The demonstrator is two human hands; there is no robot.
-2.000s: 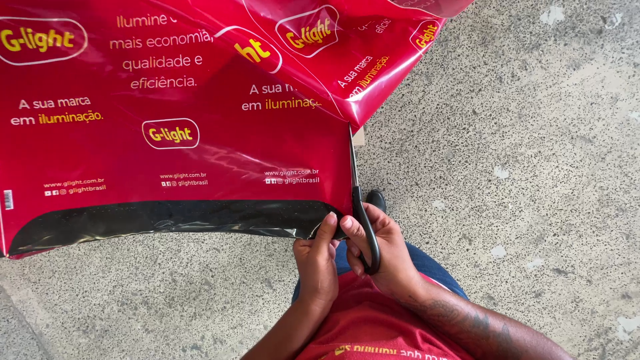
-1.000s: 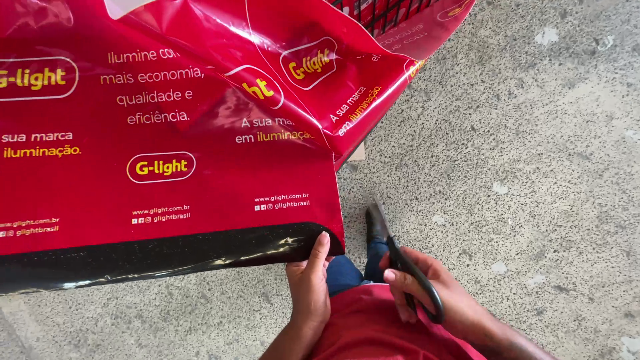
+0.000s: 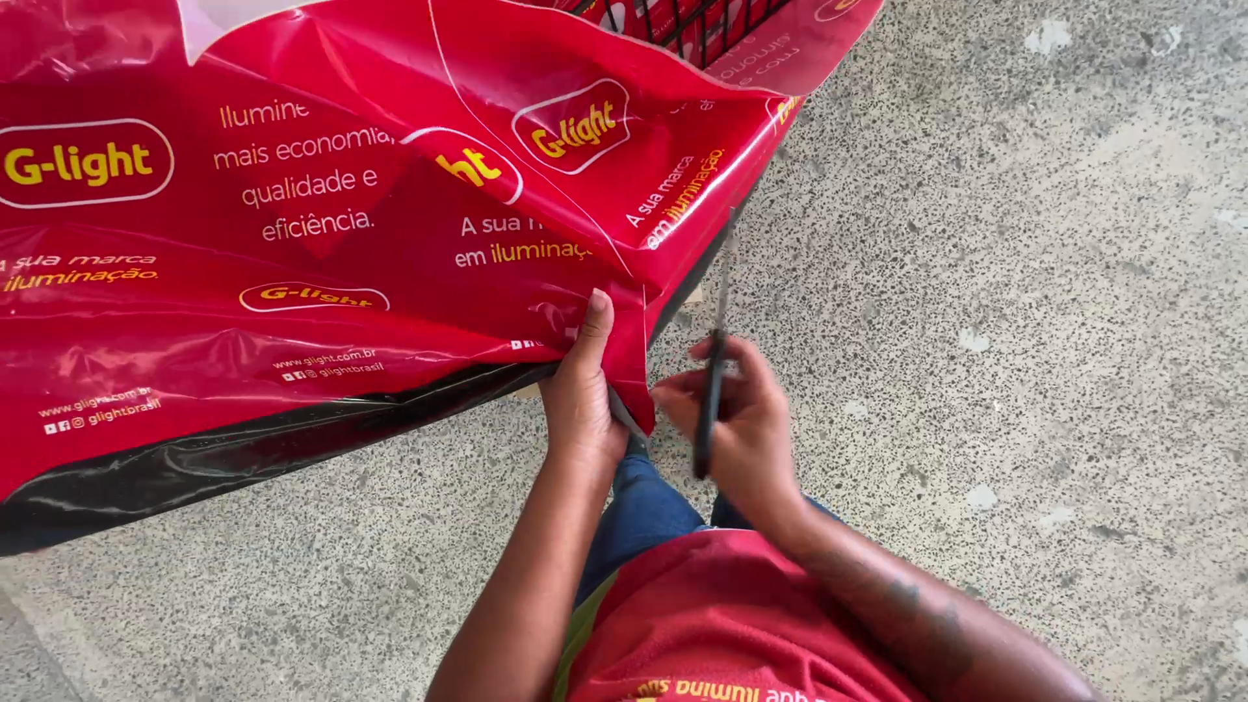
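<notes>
A glossy red printed plastic sheet (image 3: 322, 214) with a black lower border spreads across the upper left. My left hand (image 3: 588, 390) grips its lower edge near the right corner, thumb on top and fingers hidden beneath. To the right of that corner, my right hand (image 3: 746, 419) holds scissors with black handles (image 3: 710, 409). Their blades point up, away from my body, beside the sheet's right edge; they are blurred, and I cannot tell whether they touch the sheet. A cut or fold line runs upward from the corner.
A black wire basket or rack (image 3: 697, 24) with red printed packages stands behind the sheet at the top. Beneath everything lies a speckled grey floor (image 3: 975, 292). My legs in blue jeans (image 3: 643, 507) show below the sheet's corner.
The scissors were at the sheet's edge, then swung away to the right, and are now upright close to it. My left hand has moved up with the sheet's border, which is now bunched and slanted.
</notes>
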